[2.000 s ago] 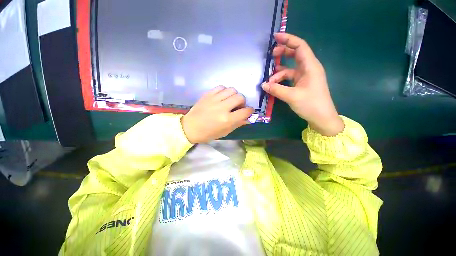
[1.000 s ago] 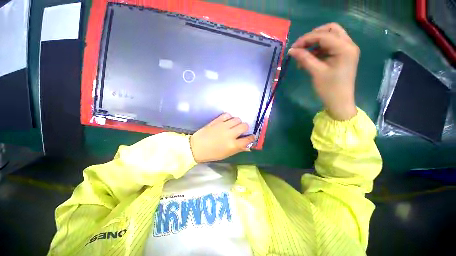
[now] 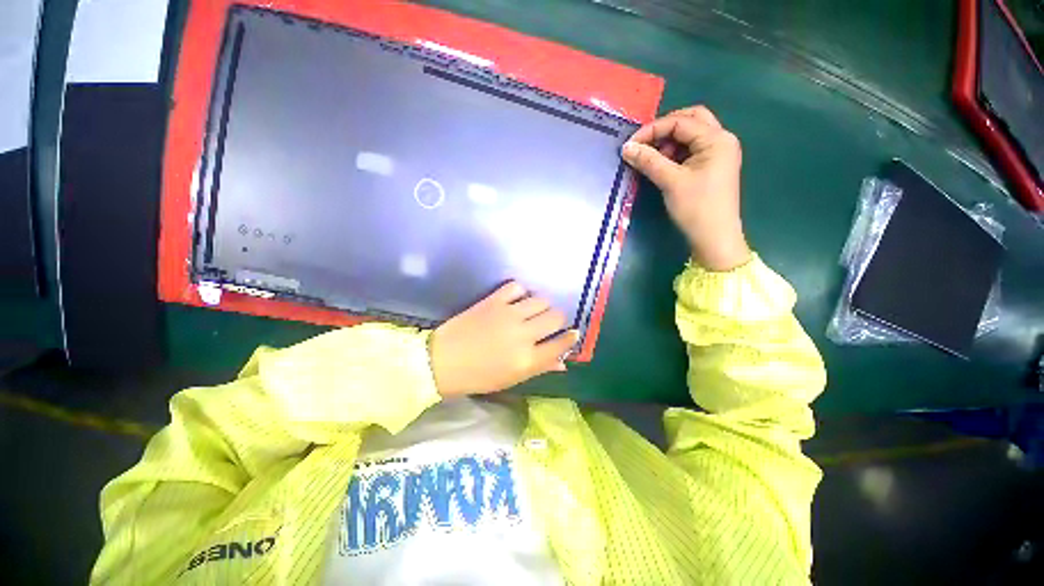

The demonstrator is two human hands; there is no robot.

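A grey glossy display panel (image 3: 343, 172) lies tilted in a red-orange tray (image 3: 178, 195) in front of me. A thin black strip (image 3: 602, 254) runs along the panel's right edge. My right hand (image 3: 689, 172) pinches the strip's far end between thumb and fingertips at the panel's far right corner. My left hand (image 3: 501, 340) rests on the near right corner, fingertips pressing at the strip's near end. The strip lies close to the edge; whether all of it touches is not clear.
Strip sheets (image 3: 111, 206) with white and black areas lie at the left. A dark sheet (image 3: 930, 261) on crinkled clear plastic lies at the right. Part of another red tray (image 3: 969, 92) shows at the far right. The green bench's near edge runs in front of my body.
My right hand has moved left and inward to the panel's far right corner, bringing the strip from outside the tray onto the edge. My left hand stays at the near corner.
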